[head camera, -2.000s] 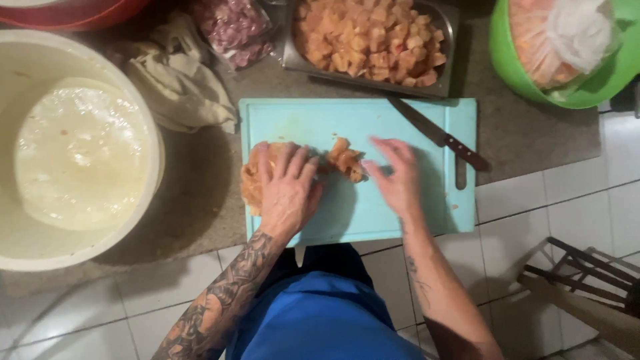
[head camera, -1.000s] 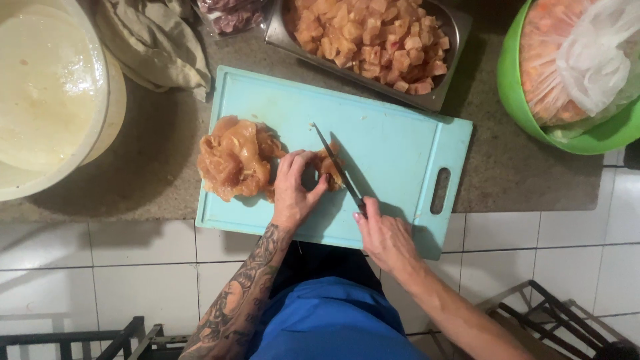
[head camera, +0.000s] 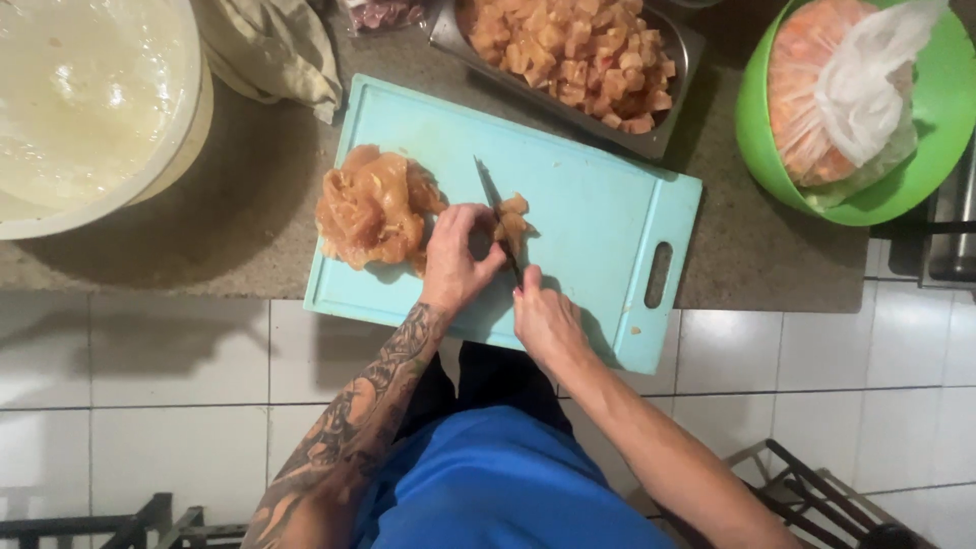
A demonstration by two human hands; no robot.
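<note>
My right hand [head camera: 550, 316] grips the handle of a kitchen knife [head camera: 488, 183], whose dark blade points up and to the left across the light blue cutting board [head camera: 602, 221]. Small pieces of raw meat [head camera: 514, 221], probably chicken, lie against the blade's right side. My left hand [head camera: 457, 252] is just left of the blade, fingers bent and thumb towards it; whether it holds a piece of meat is hidden. A larger pile of raw meat [head camera: 374, 206] sits on the board's left part, beside my left hand.
Behind the board, a metal pan [head camera: 675, 84] holds diced raw meat. A green bowl [head camera: 755, 145] with a filled plastic bag [head camera: 862, 91] stands at the right. At the left are a large whitish tub [head camera: 179, 122] and a cloth [head camera: 282, 53]. A bag of reddish food [head camera: 381, 14] lies behind.
Two seconds ago the knife lay at the board's upper right; my right hand now holds it. My left hand has left the large meat pile. The board has turned slightly clockwise in view.
</note>
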